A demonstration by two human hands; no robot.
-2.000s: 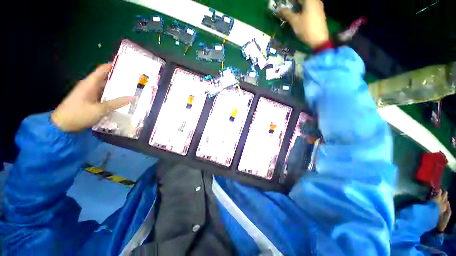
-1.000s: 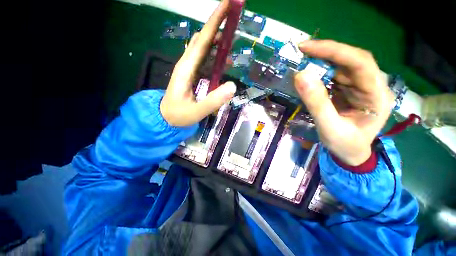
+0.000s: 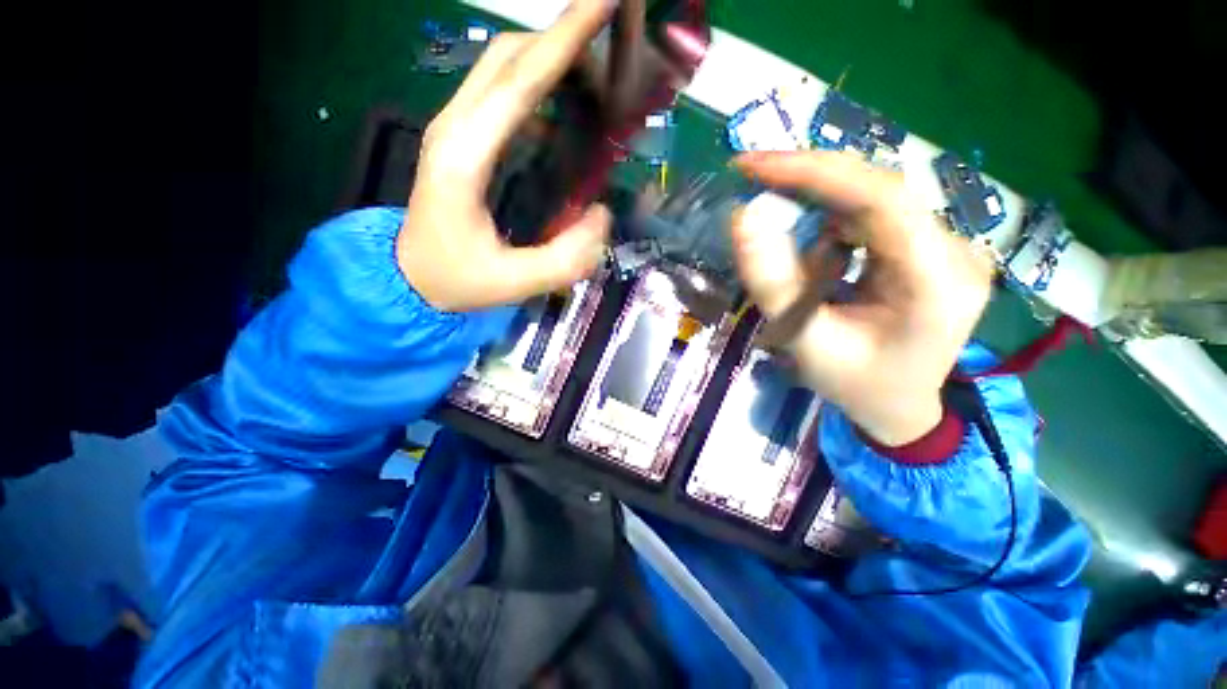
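Note:
My left hand (image 3: 478, 202) holds a red-rimmed phone frame (image 3: 626, 121) tilted up, its dark face partly seen and blurred. My right hand (image 3: 875, 269) is close to its right, thumb and fingertips pinched on a blurred blue-white mainboard (image 3: 787, 215). Board and frame are apart. A dark bar shows under the right palm; I cannot tell what it is. Below the hands, phone frames (image 3: 639, 384) lie in slots of the black compartment tray (image 3: 565, 455). My right wrist wears a red strap (image 3: 924, 442) with a thin dark cord.
Loose mainboards (image 3: 972, 193) lie along the white strip (image 3: 747, 74) on the green mat. A wrapped yellowish roll (image 3: 1171, 289) is at the right. A red block (image 3: 1214, 522) sits at the far right edge. Another blue sleeve (image 3: 1164, 657) shows at the lower right.
My left hand took a frame from the tray's left slot and raised it; it now turns it from edge-on to tilted. My right hand came down from the back with a board and has shifted slightly left.

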